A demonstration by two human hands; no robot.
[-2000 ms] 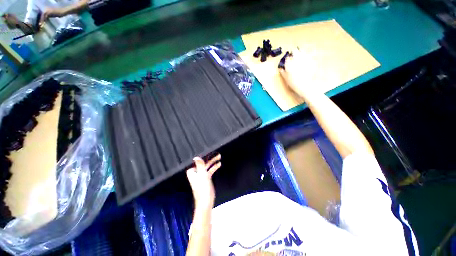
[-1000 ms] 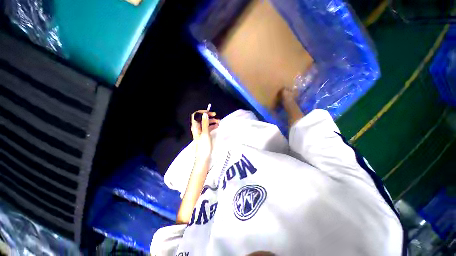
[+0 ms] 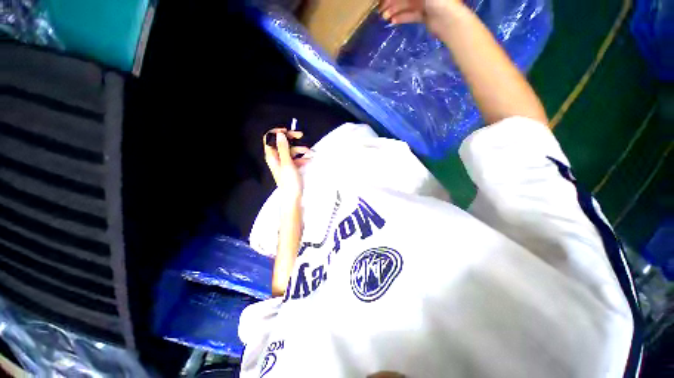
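Note:
A tan cardboard piece point(image 3: 336, 22) shows at the top inside a blue crate point(image 3: 344, 85) lined with clear plastic film point(image 3: 436, 81). My right hand point(image 3: 410, 10) is at the top picture edge, over the crate and beside the cardboard's edge. Its fingers are bent and partly cut off, and whether they grip the cardboard is unclear. My left hand point(image 3: 284, 151) is in front of my body, away from the crate, with curled fingers. A tiny pale thing shows at its fingertips; whether it is held is unclear.
A black ribbed tray point(image 3: 55, 184) lies at the left, beside the corner of the teal bench point(image 3: 103, 26). Crumpled clear film point(image 3: 66, 351) is at the lower left. Another film-covered blue crate point(image 3: 210, 310) is low, left of my body. Green floor with yellow lines is at the right.
The view has swung from the bench down to the crate. Over the last second, my right hand has moved up and away, and the cardboard covers less of the crate's near end, where film shows.

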